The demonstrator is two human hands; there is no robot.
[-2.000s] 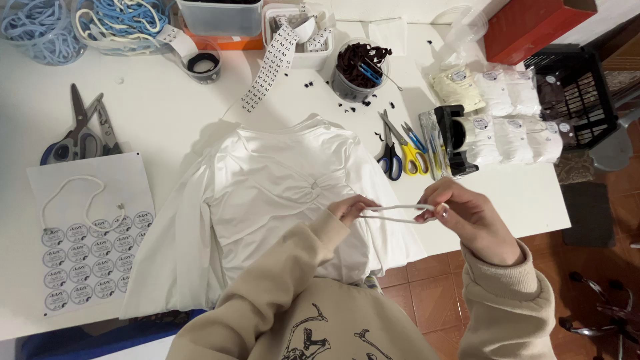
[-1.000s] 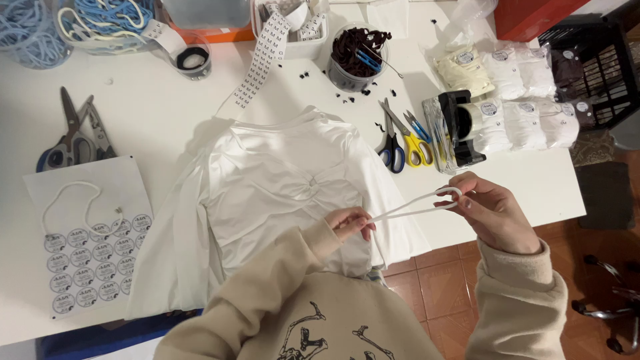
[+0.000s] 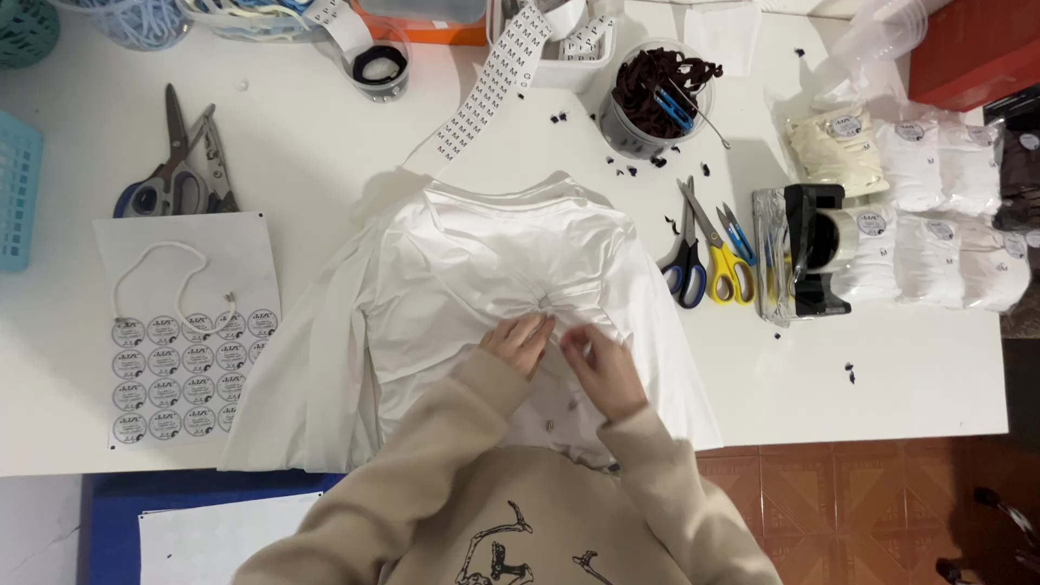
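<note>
A white satin long-sleeved top (image 3: 487, 244) lies on the white table, with gathers meeting at a small ring-like spot (image 3: 544, 302) on its front. My left hand (image 3: 520, 341) rests with its fingertips just below that spot; whether they pinch anything is hidden. Close to its right, my right hand (image 3: 601, 366) is bent over the cloth, its fingers curled and blurred. A metal cord tip (image 3: 550, 424) shows on the top between my forearms. Most of the white cord from the earlier frames cannot be made out. Another white cord (image 3: 180, 313) lies on a sticker sheet (image 3: 187, 268) at the left.
Right of the top lie dark blue scissors (image 3: 686, 264), yellow-handled scissors (image 3: 725, 268), blue thread snips (image 3: 738, 236) and a tape dispenser (image 3: 821, 305). Bagged garments (image 3: 918, 171) fill the right. Larger shears (image 3: 166, 179) lie at left. Behind are a tub of dark strips (image 3: 642, 142) and a size-label strip (image 3: 496, 85).
Both hands have come together over the gathered front of the top. Before, my right hand was farther right, with a looped white cord stretched between my hands.
</note>
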